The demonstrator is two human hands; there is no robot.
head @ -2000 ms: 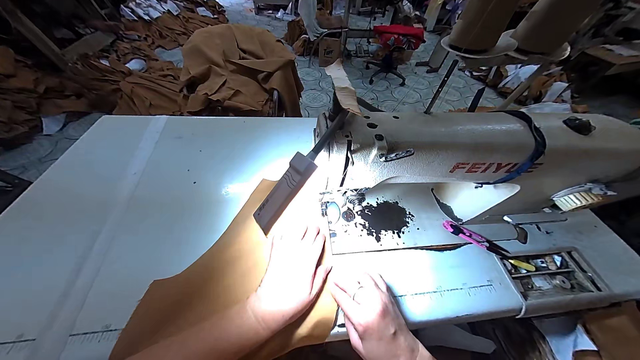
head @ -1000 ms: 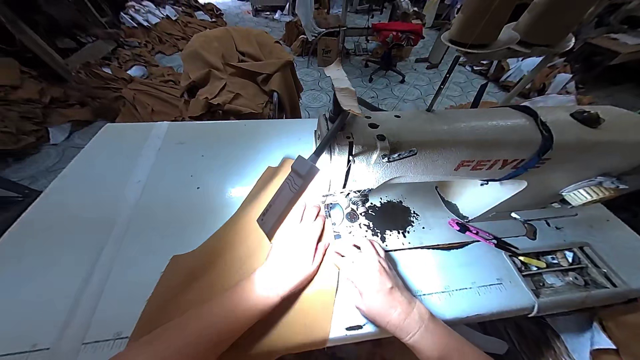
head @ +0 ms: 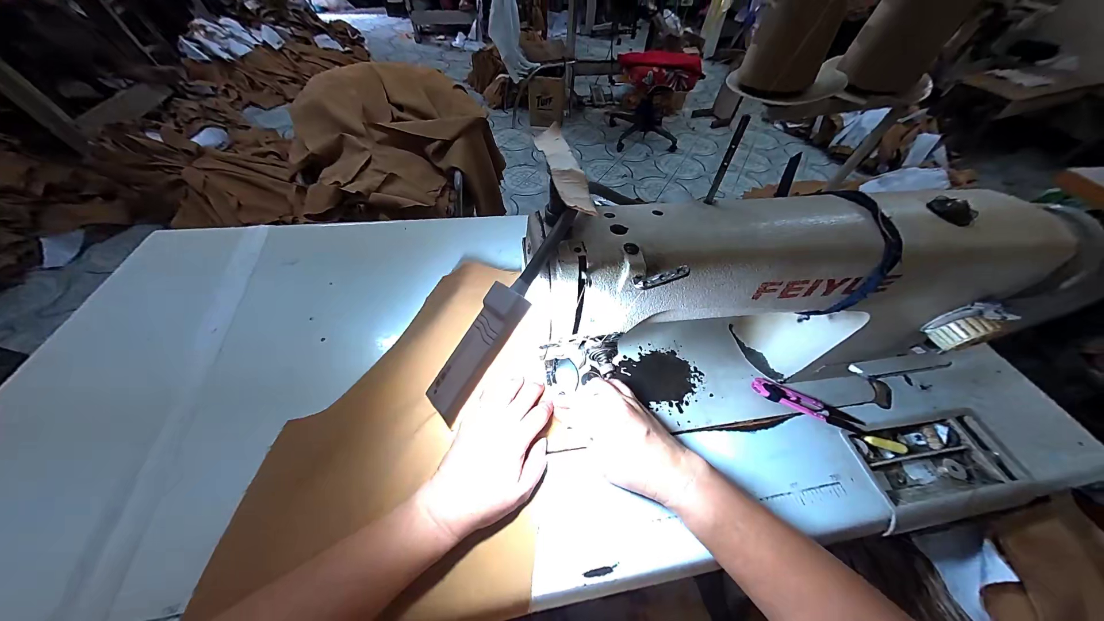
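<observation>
A brown fabric panel (head: pixel 371 448) lies on the white table of a Feiyue sewing machine (head: pixel 690 250), its far part reaching past the needle area. My left hand (head: pixel 496 448) rests flat on the panel, just left of the presser foot (head: pixel 595 366). Close to the needle, my right hand (head: pixel 625 435) has bent fingers at the edge of the cloth; glare hides whether they pinch it. A grey sewing lamp (head: pixel 480 345) on a dark stem leans over the panel, above my left hand.
A pink-handled cutting tool (head: pixel 802 401) lies right of the needle. Beyond it, a recessed tray (head: pixel 936 457) holds bobbins and small parts. Large thread cones (head: pixel 789 47) stand behind the machine. Brown cloth is heaped on a chair (head: pixel 392 129) and the floor beyond the table.
The fabric panel has moved away from me, past the needle area. My right hand has moved forward from the near table edge to the presser foot.
</observation>
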